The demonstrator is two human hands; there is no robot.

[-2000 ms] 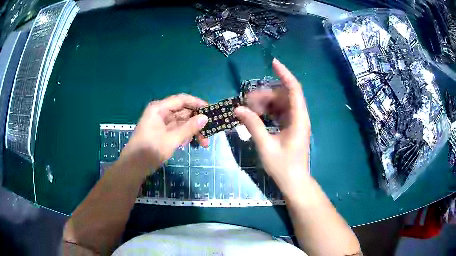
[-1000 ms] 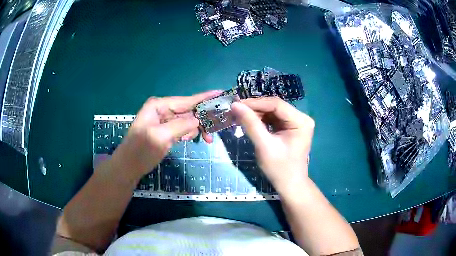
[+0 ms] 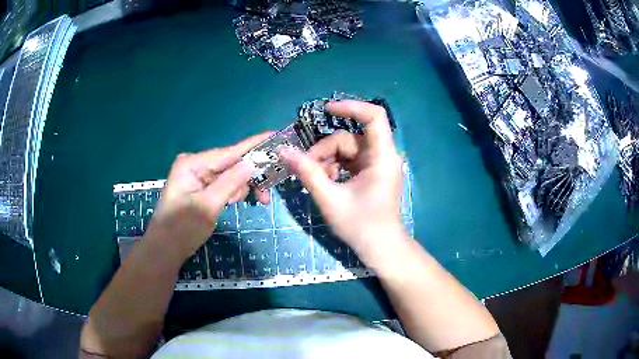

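A small flat circuit board [image 3: 270,163] with its pale silver face up is tilted between my hands. My left hand [image 3: 204,184] grips its left end. My right hand [image 3: 355,179] has its thumb against the board's right part; its other fingers are bent and slightly apart. Below lies a translucent-grey gridded sheet [image 3: 258,255] with pale punched edges, partly covered by my hands. A short row of dark boards [image 3: 384,112] lies just beyond my right fingers. Whether my right fingers hold a small film piece is not clear.
A jumbled board pile [image 3: 280,35] lies at the far side of the green bench [image 3: 154,84]. A large clear plastic bag of boards [image 3: 532,105] is at the right. A stack of long pale sheets [image 3: 35,119] is at the far left. A red object [image 3: 592,284] shows beyond the bench at lower right.
The board was dark face up with gold marks two seconds ago and now shows its silver face. My right fingers have lifted and spread since one second ago. The whole view has shifted.
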